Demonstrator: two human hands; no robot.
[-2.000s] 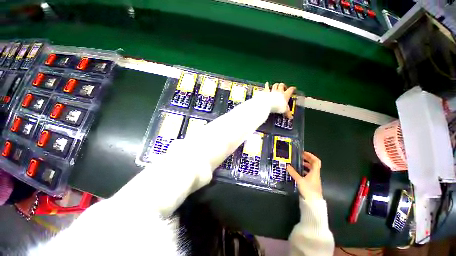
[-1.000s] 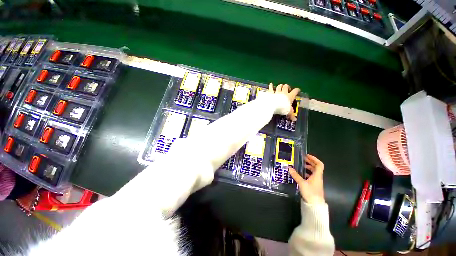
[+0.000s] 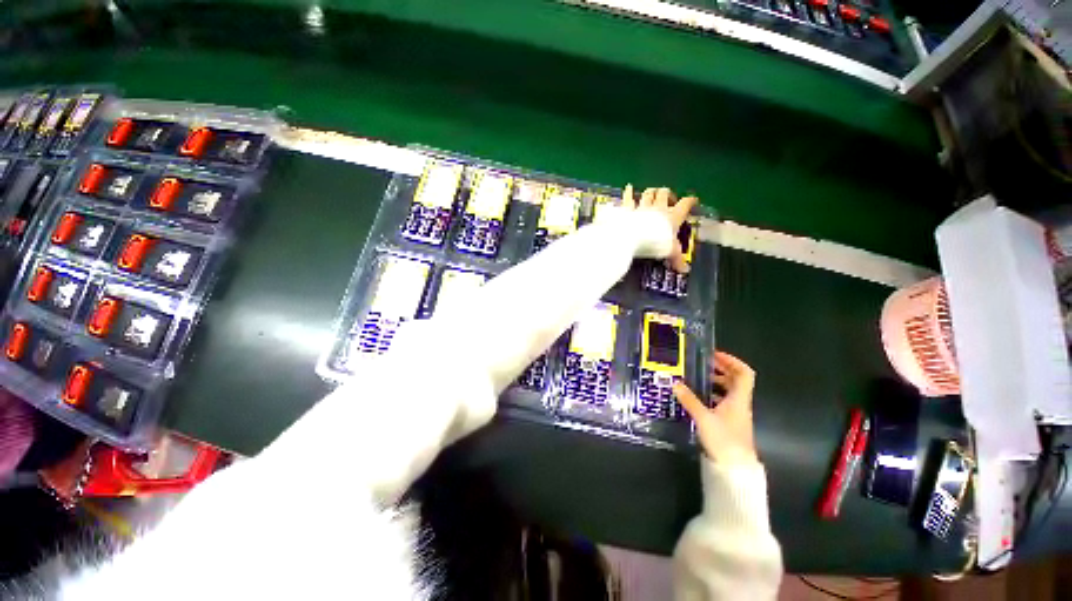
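A clear blister tray (image 3: 529,417) holds two rows of keypad phones, screens up. Several screens glow white, such as the top left phone (image 3: 434,202). The lower right phone (image 3: 663,364) has a dark screen. My left hand (image 3: 662,223) reaches across the tray with fingers spread over the upper right phone (image 3: 667,275), whose screen it partly covers. My right hand (image 3: 723,409) is at the tray's right edge, thumb on the lower right phone's keypad, fingers apart beside the rim. My left sleeve hides phones in the middle of both rows.
A tray of open-back phones (image 3: 223,229) lies at left, with more phones beyond. Red pens (image 3: 844,464), a dark phone (image 3: 892,460) and a keypad phone (image 3: 946,493) lie right. A pink ribbed item (image 3: 919,335) stands by a white box (image 3: 999,317). Another person's arm shows lower left.
The view has shifted slightly, so the scene sits a little higher and further left. Both hands remain at the same two phones; no phone has visibly moved.
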